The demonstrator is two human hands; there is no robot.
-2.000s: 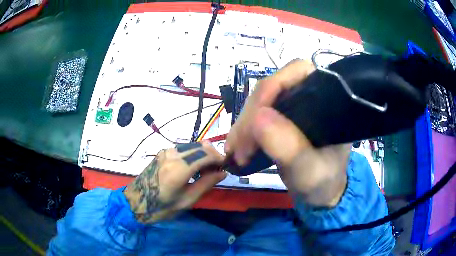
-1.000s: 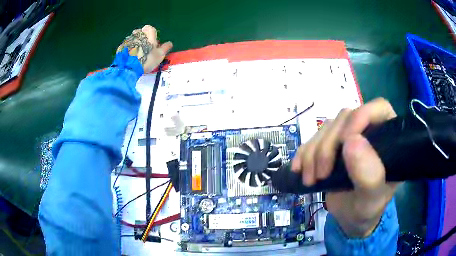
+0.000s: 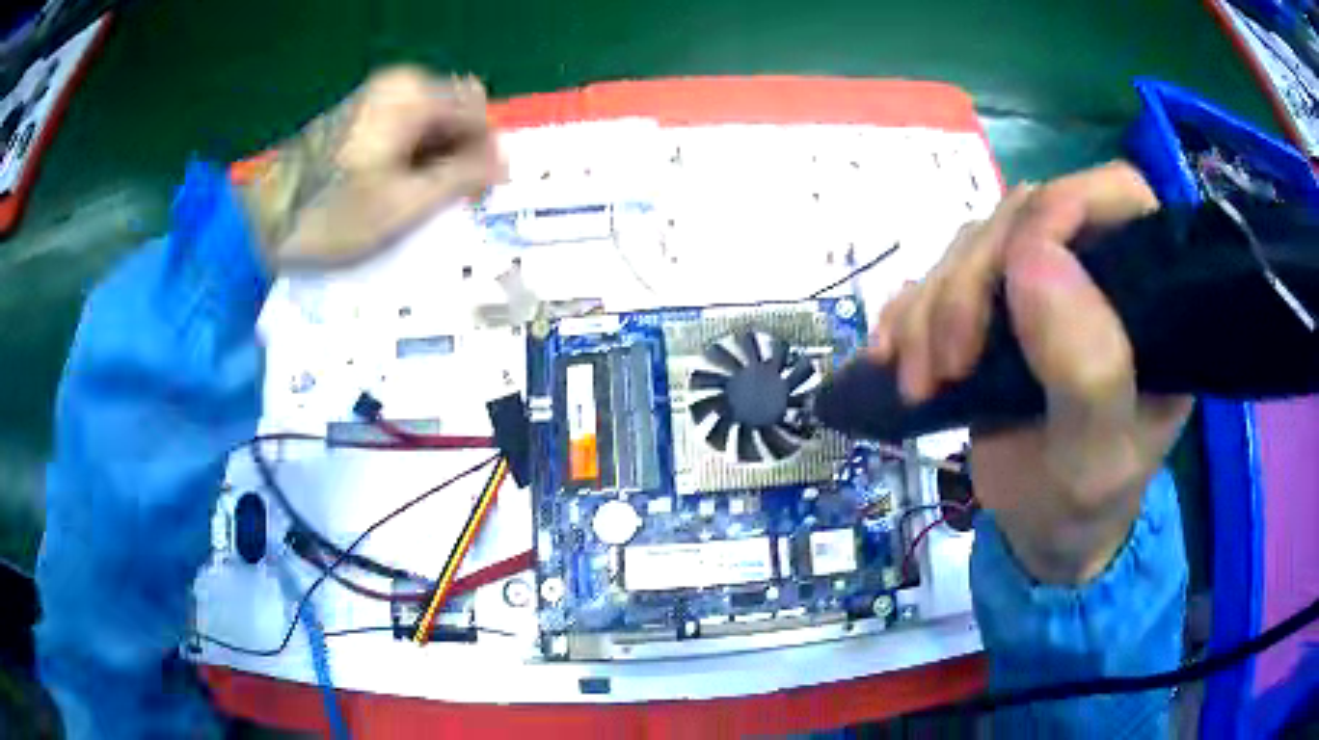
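A white back panel [image 3: 738, 203] lies flat with a blue motherboard [image 3: 723, 513] on its lower middle. A black fan [image 3: 752, 398] sits on the silver CPU cooler. My right hand [image 3: 1049, 325] grips the black electric screwdriver [image 3: 1172, 311] near its front; the tool's nose overlaps the board's right part and its tip cannot be made out. My left hand [image 3: 383, 166] is blurred over the panel's upper left, fingers curled; whether it holds anything cannot be told. Yellow, red and black wires [image 3: 470, 535] run from the board's left edge. A black cable [image 3: 311, 535] curves at the panel's left.
The orange-red foam pad [image 3: 738, 99] shows around the panel on the green work surface [image 3: 694, 36]. A blue parts tray [image 3: 1157, 123] with a pink lining stands at the right. The screwdriver's cord [image 3: 1157, 680] crosses the lower right. Another panel edge shows at the far left.
My left hand went from beside the right hand to the pad's top left edge, then back over the panel. The black cable no longer runs straight up the panel. The right hand moved right, uncovering the board.
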